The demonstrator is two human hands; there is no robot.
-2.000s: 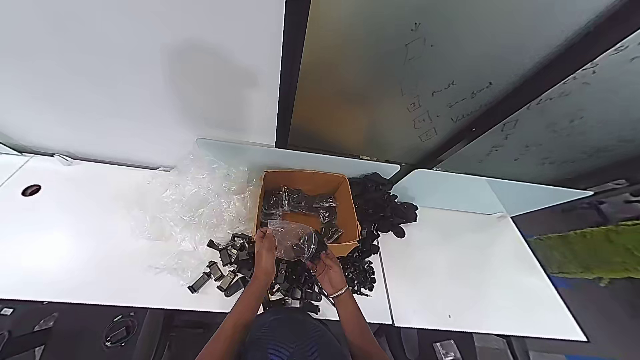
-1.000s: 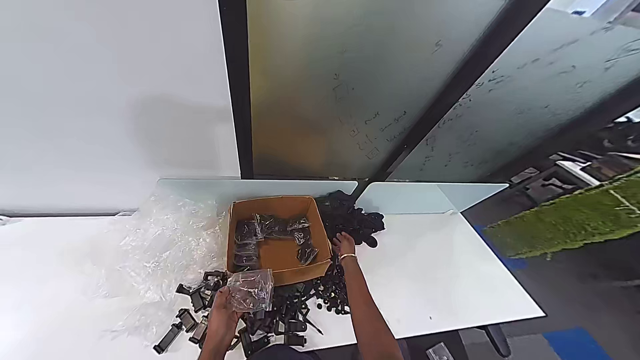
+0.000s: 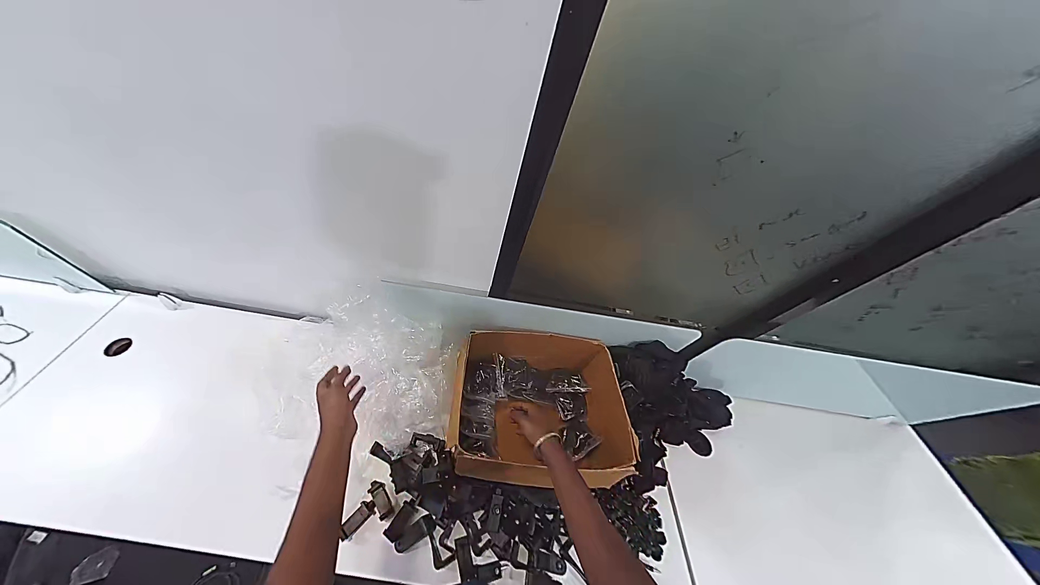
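Observation:
My left hand [image 3: 338,398] is raised with its fingers apart at the near side of a heap of clear plastic bags [image 3: 390,374]. My right hand [image 3: 535,424], with a bracelet at the wrist, reaches into an open cardboard box [image 3: 605,390]; its fingertips are near the inner left part, and whether they hold anything is unclear. Clear bags with black parts [image 3: 524,380] line the back and sides inside the box. Loose black plastic parts [image 3: 479,520] lie in front of the box, partly behind my right forearm.
A pile of black items [image 3: 674,398] sits against the box's right side. Behind the white table [image 3: 195,439] stand a low glass edge panel [image 3: 772,366] and a whiteboard-like wall [image 3: 244,146]. A round cable hole [image 3: 118,348] is at the left.
A second ago my left hand held a clear bag and my right hand was at the black pile; now the left is empty over the bags and the right is inside the box.

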